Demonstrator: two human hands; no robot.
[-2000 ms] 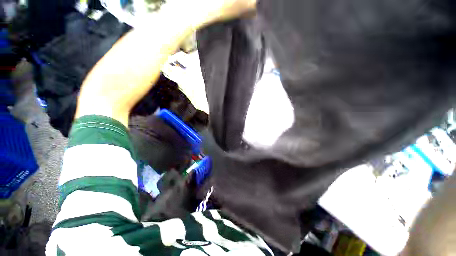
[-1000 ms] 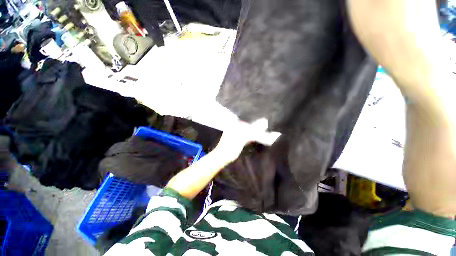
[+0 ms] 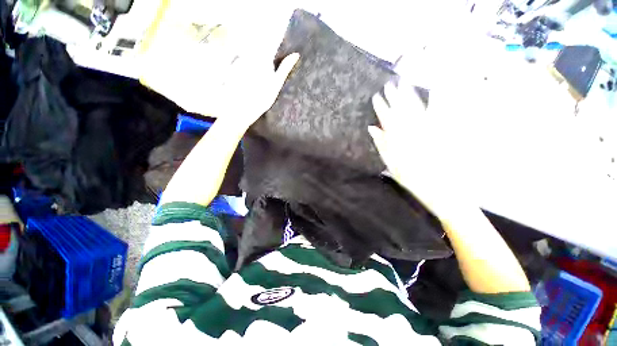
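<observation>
A dark garment panel (image 3: 325, 101) with a mottled grey-brown face lies partly on the white table (image 3: 528, 169); its lower part hangs over the front edge onto my lap. My left hand (image 3: 260, 94) rests at the panel's left edge, with the thumb side on the cloth. My right hand (image 3: 406, 135) lies at its right edge, with fingers spread. The bright light washes out both hands, and whether the left fingertips pinch the edge is unclear.
A blue crate (image 3: 84, 263) stands on the floor at left, another blue crate (image 3: 572, 304) at lower right. A large dark cloth pile (image 3: 47, 135) is at left. A small dark piece (image 3: 577, 69) lies on the table at right.
The panel, earlier held up close to the view, has come down onto the table and lap. My right hand has moved from the upper right onto the panel's right edge; my left hand is further forward.
</observation>
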